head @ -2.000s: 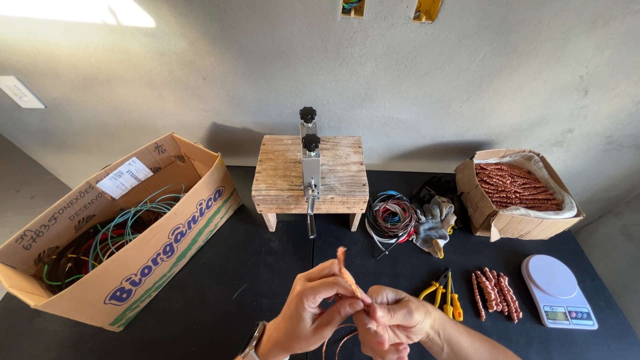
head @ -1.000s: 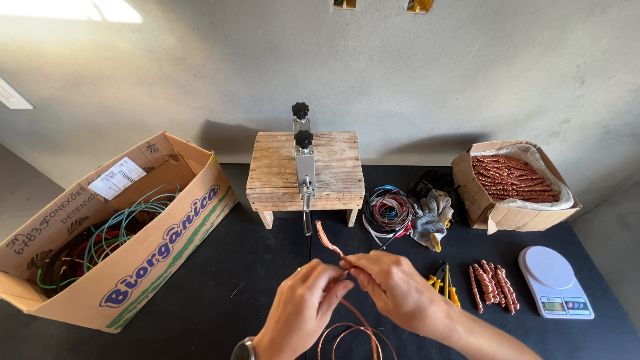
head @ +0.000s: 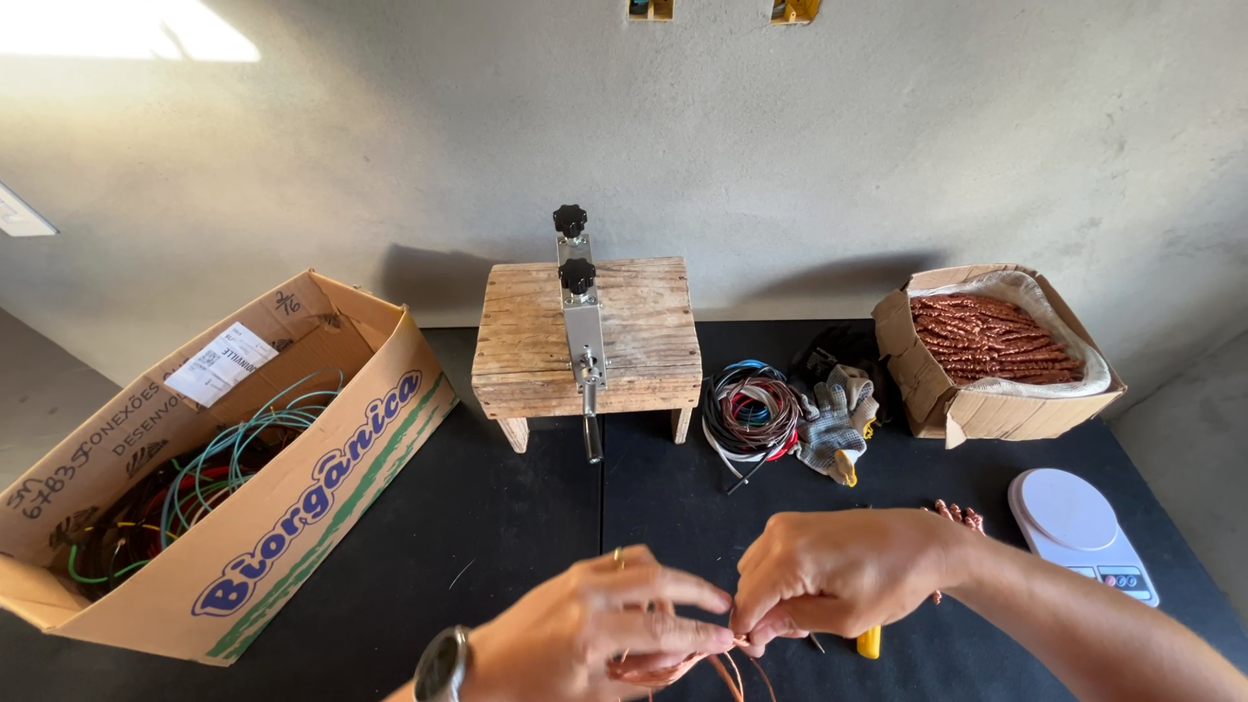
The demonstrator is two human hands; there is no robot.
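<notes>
Bare copper wire [head: 726, 673] passes between my two hands at the bottom centre, its strands looping down out of the frame. My left hand [head: 624, 609], with a watch on its wrist, has its fingers around a copper bundle. My right hand [head: 838, 575] pinches the wire at the point where the fingertips of both hands meet. Part of a yellow tool handle [head: 869, 641] shows under my right hand. Twisted copper bundles [head: 960, 517] lie mostly hidden behind my right forearm.
A wooden stand [head: 634, 331] carries a metal hand-cranked device [head: 585, 327]. Cardboard boxes hold coloured cables [head: 239, 458] at left and twisted copper [head: 994, 336] at right. Coiled cables [head: 751, 414], work gloves [head: 837, 424] and a white digital scale [head: 1068, 517] lie on the black table.
The copper end that stood up above my hands is now down between them. My right hand has moved right and covers most of the pliers and part of the copper bundles.
</notes>
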